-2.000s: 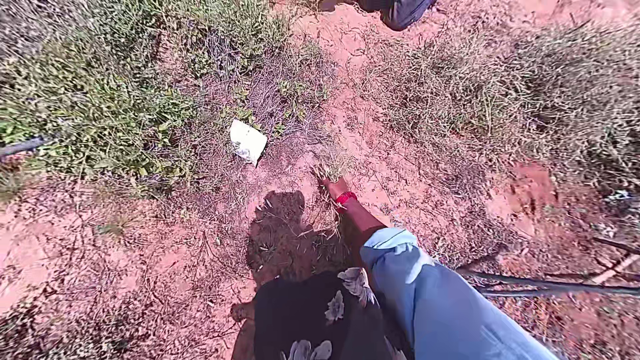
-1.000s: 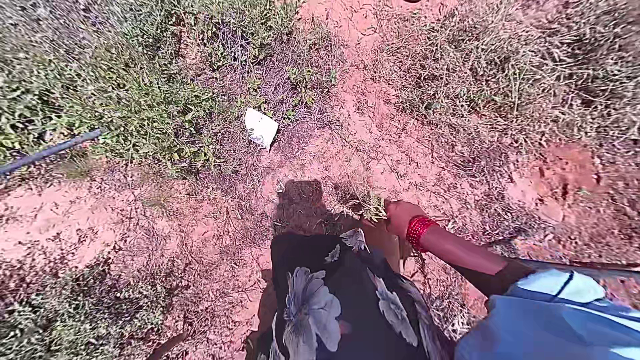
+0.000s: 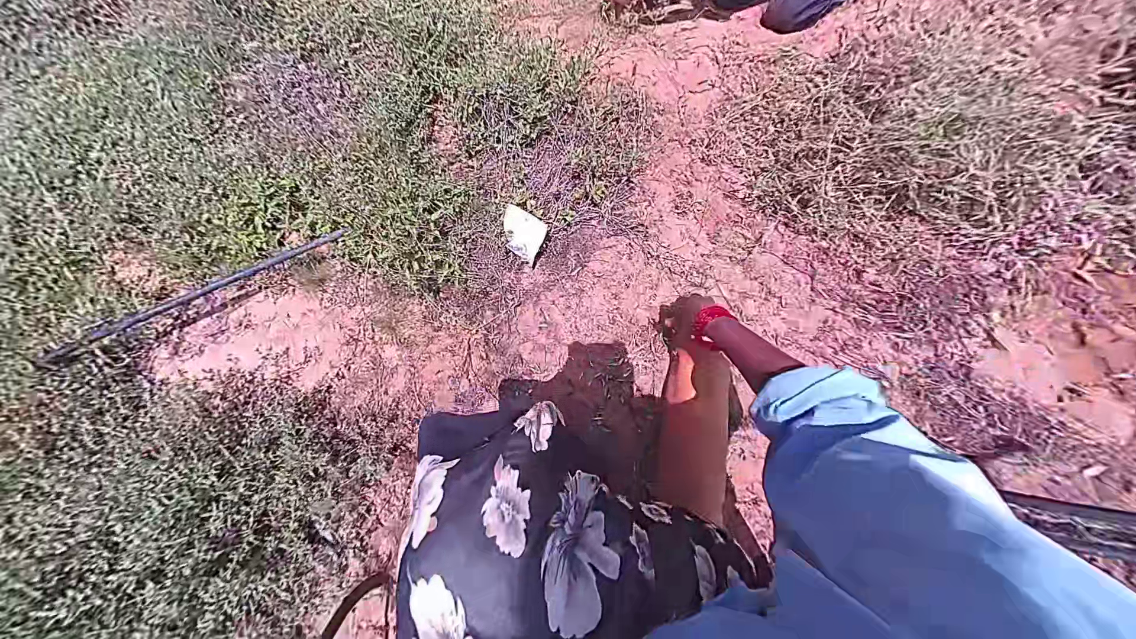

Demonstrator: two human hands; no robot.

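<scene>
My right hand [image 3: 688,318], with red bangles [image 3: 712,321] at its wrist and a light blue sleeve above, is low over the reddish soil, right beside my bare lower leg [image 3: 697,426]. The fingers are dark and small in the view, so I cannot tell whether they hold anything. Dark cloth with pale printed flowers [image 3: 506,506] covers my lap. My left hand is out of view. A white scrap [image 3: 525,234] lies on the ground ahead, up and to the left of my right hand.
A dark pipe [image 3: 195,293] lies across the soil at left. Green low plants [image 3: 373,160] grow at upper left, dry grass [image 3: 896,142] at upper right. A dark blue object [image 3: 799,12] shows at the top edge. Another dark pipe-like length [image 3: 1074,515] lies at right.
A second ago my right hand held a tuft of dry grass near my leg; that tuft no longer shows. The view has shifted, with more of the left pipe showing.
</scene>
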